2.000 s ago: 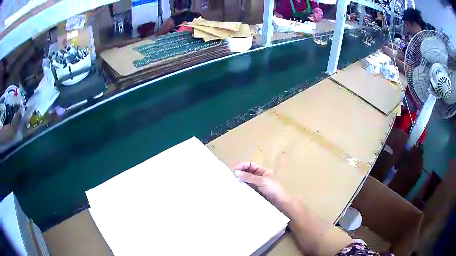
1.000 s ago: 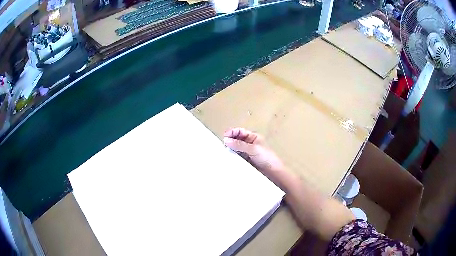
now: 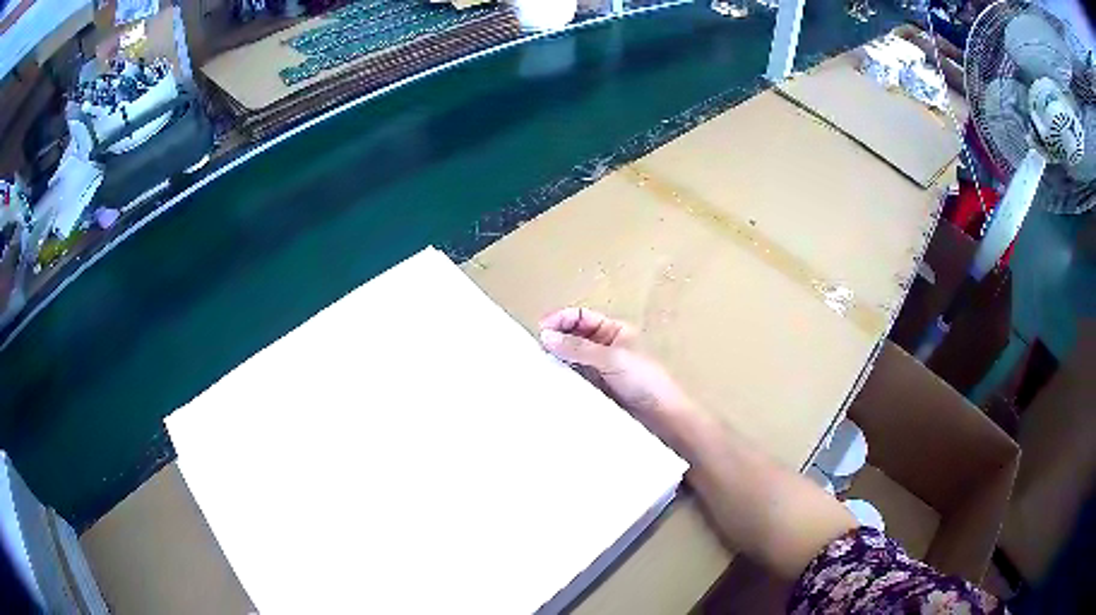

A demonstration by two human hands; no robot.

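Note:
A thick stack of large white wrapping paper (image 3: pixel 421 445) lies in front of me on the cardboard-covered bench (image 3: pixel 733 312). My right hand (image 3: pixel 591 345) is bare, at the stack's right edge, with its fingers curled and thumb tip touching or beside the edge. I cannot tell whether it pinches a sheet. My left hand is not in view.
A green conveyor belt (image 3: pixel 361 192) runs beyond the bench. A spare paper stack (image 3: pixel 42 547) stands at far left. An open packing carton (image 3: pixel 949 445) with white round pieces (image 3: pixel 846 449) is below the bench at right, near a pedestal fan (image 3: pixel 1043 114).
The camera view has tilted down since two seconds ago, so the bench shows higher up. My right hand stays at the paper's edge. More white round pieces show in the carton.

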